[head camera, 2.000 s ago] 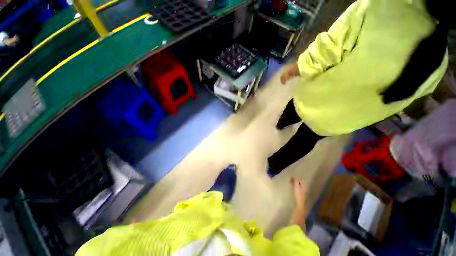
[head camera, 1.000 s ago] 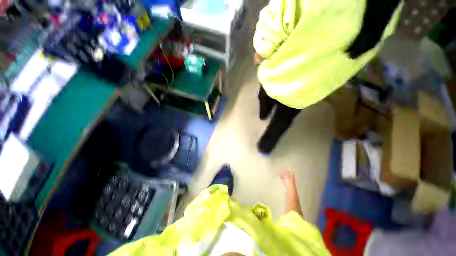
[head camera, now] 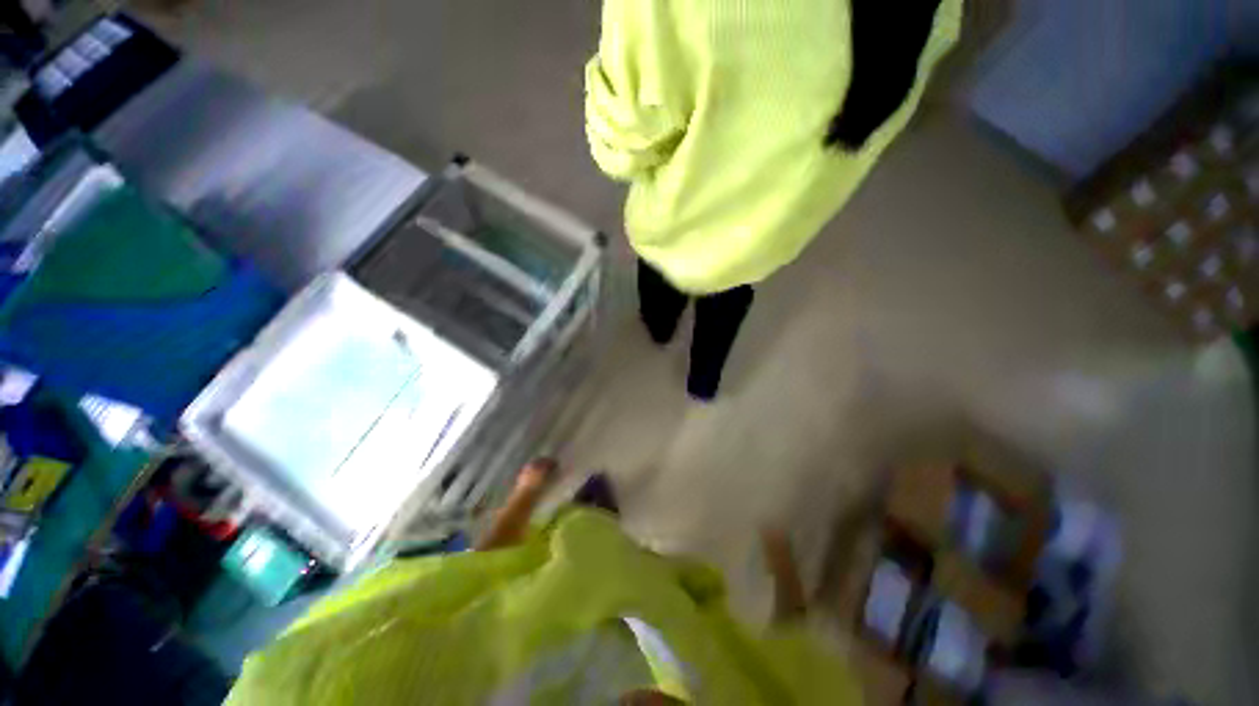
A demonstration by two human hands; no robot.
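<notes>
No work object is in my hands that I can see. My left hand (head camera: 528,486) is low, beside the white rack, blurred, with its fingers not distinct. My right hand (head camera: 780,555) hangs over the floor at the lower middle, also blurred. My yellow-green smock (head camera: 552,593) fills the bottom of the view. A white tray (head camera: 338,407) lies on top of a metal-framed rack (head camera: 552,310) to the left.
A person in a yellow-green smock (head camera: 732,138) is ahead on the beige floor (head camera: 608,400). A green bench (head camera: 118,255) with items is at left. Open cartons (head camera: 953,510) stand at lower right. A box stack (head camera: 1174,221) is at upper right.
The view has moved forward past the benches and stools to the white tray and rack. The person ahead is farther up the view. My left hand has come into view.
</notes>
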